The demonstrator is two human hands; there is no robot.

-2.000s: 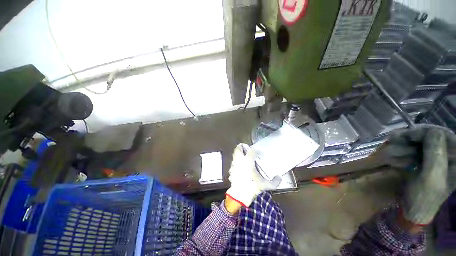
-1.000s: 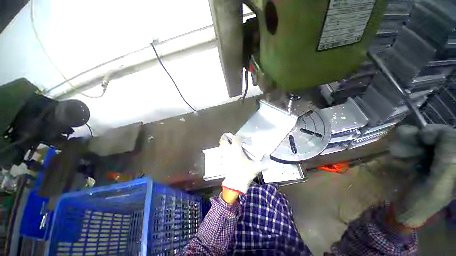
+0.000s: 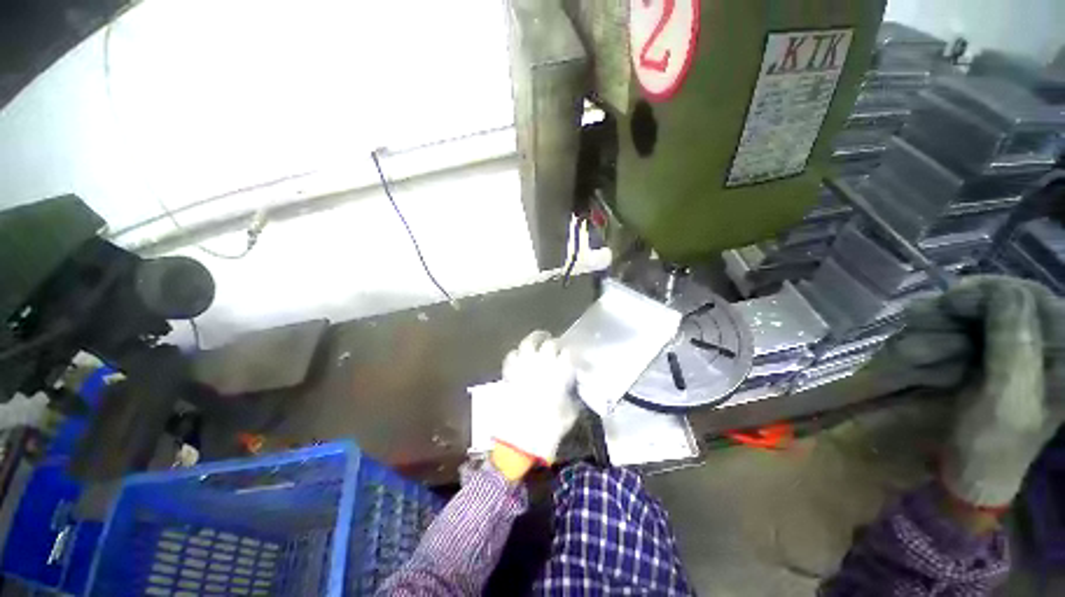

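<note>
My left hand, in an off-white glove with an orange-red cuff, holds a silver-white workpiece by its left side. The workpiece is tilted over the left part of the round machine table, whose dark slots show at the right. The spindle is just behind the workpiece, below the green drill press head. My right hand, in a greyer glove, is closed around the end of the feed lever. Its grip is hidden by the fingers.
A white workpiece lies on the bench behind my left hand. A shallow tray is below the round table. Stacked workpieces stand at right, a blue crate at lower left, an orange-red item at the bench edge, a second machine far left.
Since two seconds ago the workpiece has moved left from under the spindle with my left hand, uncovering the table's slots. My right hand stays at the lever. The view has shifted.
</note>
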